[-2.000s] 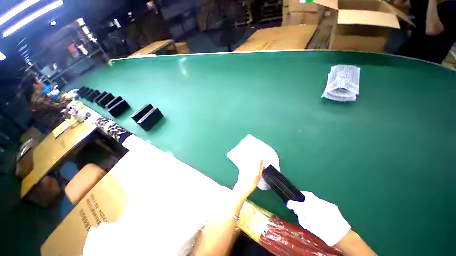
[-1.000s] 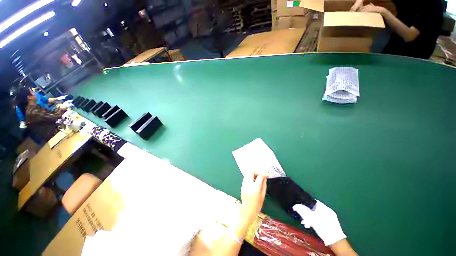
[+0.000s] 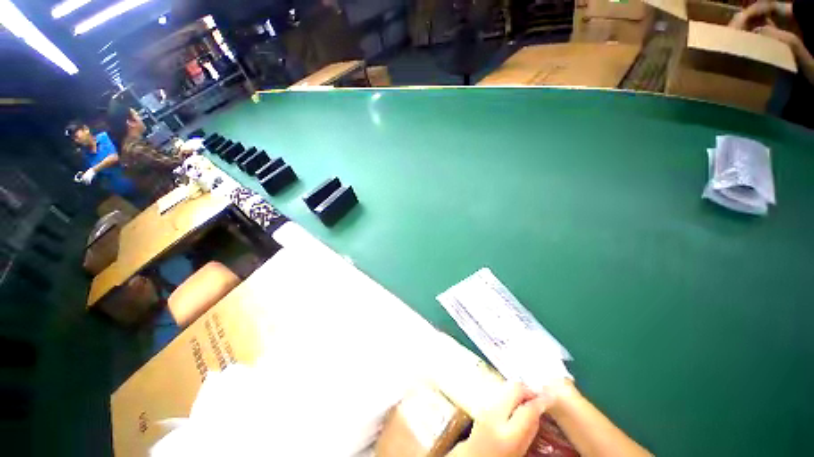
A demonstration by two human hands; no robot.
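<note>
A flat whitish bubble bag (image 3: pixel 504 323) lies slanted over the green belt in front of me. My left hand (image 3: pixel 510 424), bare, grips the bag's near end. My right hand (image 3: pixel 555 393), in a white glove, is at the same end, touching the left hand; its fingers blend with the bag, so its hold is unclear. The black unit is not visible at my hands. A filled bubble bag (image 3: pixel 743 174) lies farther right on the belt. Black units (image 3: pixel 330 202) stand in a row on the belt at the left.
The green belt (image 3: pixel 535 196) curves away. An overexposed white bag stack (image 3: pixel 303 357) covers a brown carton (image 3: pixel 174 379) at my left. Red plastic (image 3: pixel 552 441) is beneath my hands. A person stands at an open carton (image 3: pixel 736 58) across the belt; others work far left.
The black unit that my gloved right hand held at the bag's mouth is no longer visible. My right hand has moved in against my left hand. The view has turned left.
</note>
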